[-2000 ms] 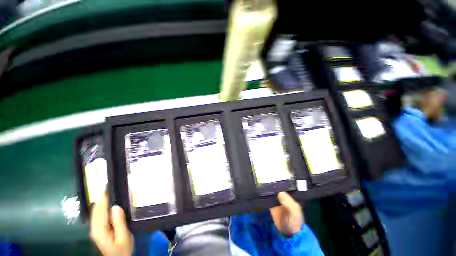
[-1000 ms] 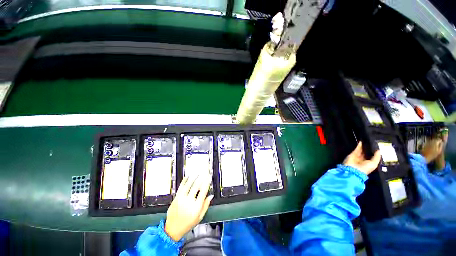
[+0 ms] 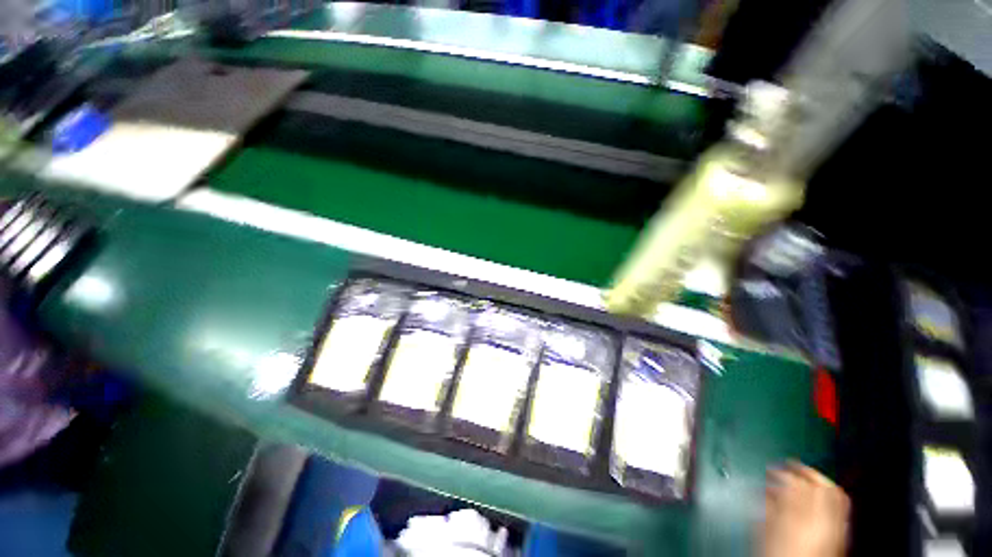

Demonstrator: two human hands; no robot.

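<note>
A long black foam tray [image 3: 503, 459] lies on the green bench in front of me, with several open-backed smartphones [image 3: 495, 381] in its pockets. The phones show white batteries and dark upper parts; the frame is blurred, so camera details do not show. My right hand [image 3: 803, 511] is at the lower right, beyond the tray's right end, cut by the bottom edge and blurred; whether it holds anything does not show. My left hand is out of the picture.
A post wrapped in yellowish film [image 3: 696, 234] stands behind the tray. The green conveyor [image 3: 435, 194] runs behind a white edge. Another black tray with phones [image 3: 949, 482] is at far right, near a red object [image 3: 825, 394]. A grey-white board [image 3: 152, 158] lies upper left. A person's sleeve shows at left.
The view has swung left, so the tray looks tilted. My left hand has left the phones and the picture. My right hand is no longer at the right-hand tray's edge; it is lower, over the bench's edge.
</note>
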